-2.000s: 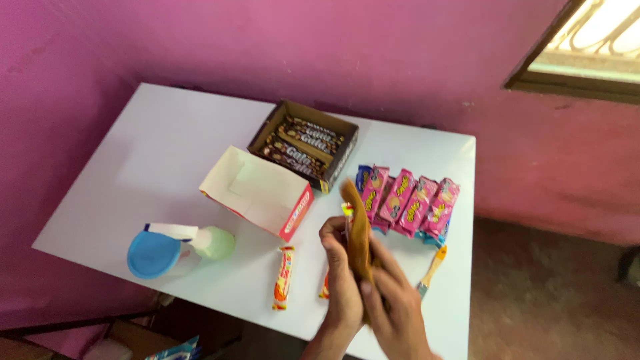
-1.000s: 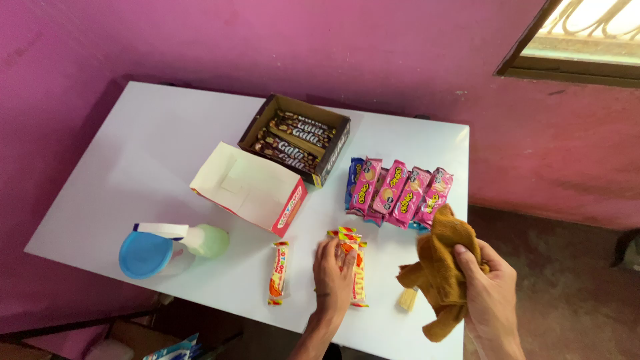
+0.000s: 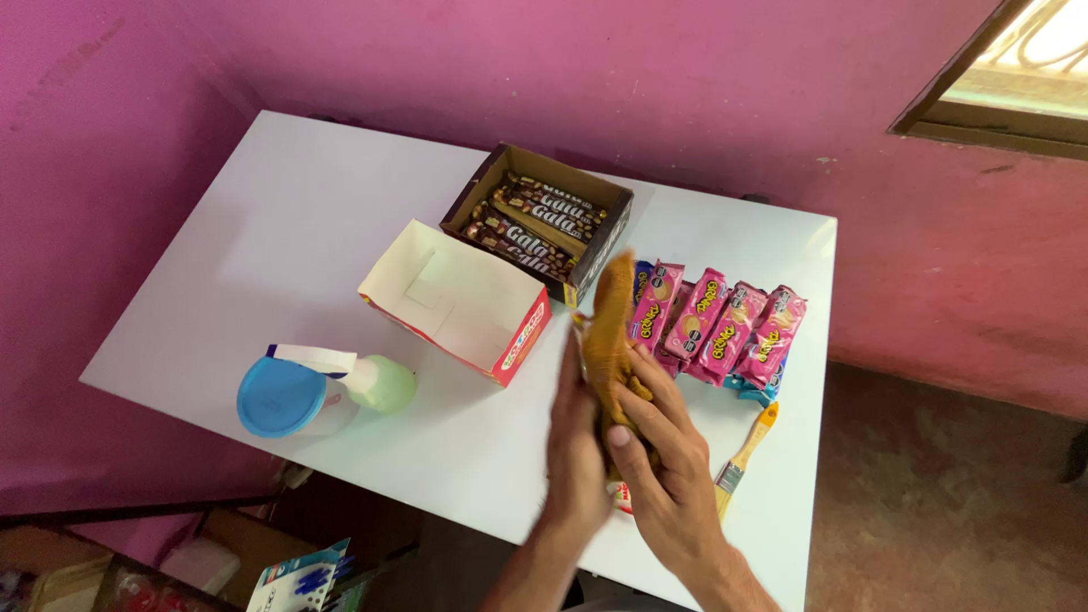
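Note:
A mustard-brown cloth (image 3: 614,340) is pressed between my two hands above the front right of the table. My right hand (image 3: 667,450) grips it from the right. My left hand (image 3: 576,433), blurred, is on its other side and appears to hold a wrapped bar, of which a small edge shows. Part of a red and white wrapper (image 3: 625,495) shows on the table between my wrists. Behind the cloth, pink Brinky cookie packets (image 3: 705,314) lie in a row over blue ones. A paintbrush (image 3: 745,455) with a wooden handle rests right of my right hand.
A dark cardboard box (image 3: 616,234) of Gala bars stands at the back. In front of it is a bare-bottomed white and red box (image 3: 450,293). A blue-lidded container (image 3: 282,398) and a spray bottle with green liquid (image 3: 382,384) are at the front left of the white table (image 3: 212,255).
My left hand has risen from the yellow-wrapped bars on the table to the cloth. My right hand has moved left with the cloth. The bar that lay separately at left is no longer there.

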